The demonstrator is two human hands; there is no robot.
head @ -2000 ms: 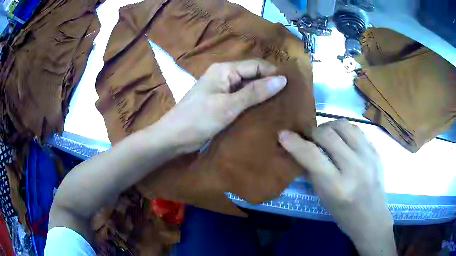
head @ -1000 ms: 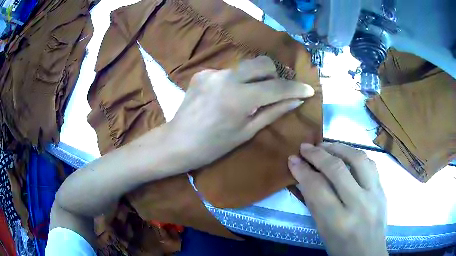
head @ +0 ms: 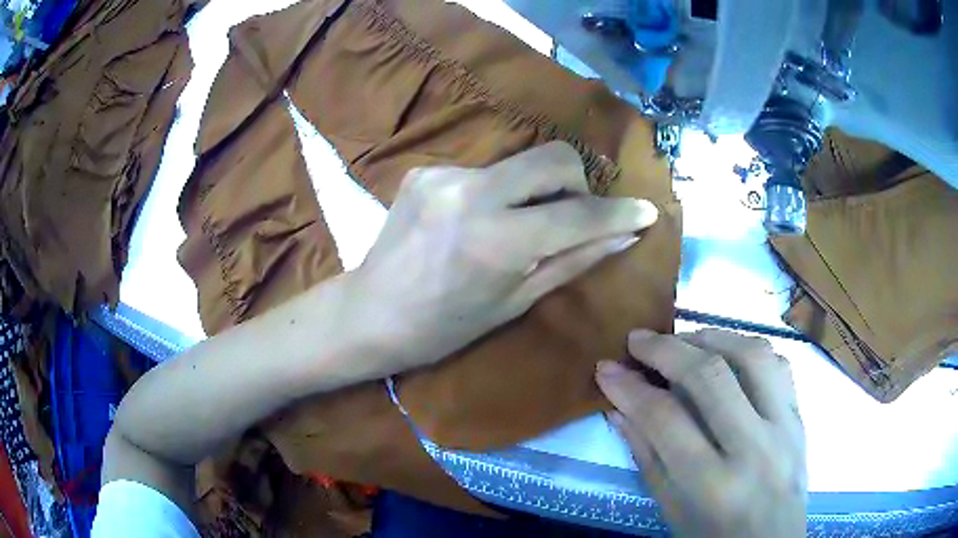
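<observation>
A rust-brown gathered panel [head: 420, 100] lies across the table with a puckered line along its upper part. A smooth brown area, apparently a small cut piece [head: 525, 389], lies under both hands. My left hand [head: 494, 242] presses flat on the cloth, fingertips near its right edge just below the presser foot area. My right hand [head: 714, 420] has thumb and fingers on the lower right edge of the cloth, pinching it. The needle is hidden or too small to tell.
The sewing machine head [head: 725, 63] is at the upper right, with a round metal knob [head: 785, 205]. A stack of cut pieces [head: 893, 263] lies to its right. A bundle of gathered panels [head: 89, 158] hangs over the left table edge. A measuring-tape strip [head: 567, 494] edges the table.
My left hand has moved right and down and flattened on the cloth. My right hand has moved slightly down. The machine and stack sit lower in view. The cloth's right edge lies straighter.
</observation>
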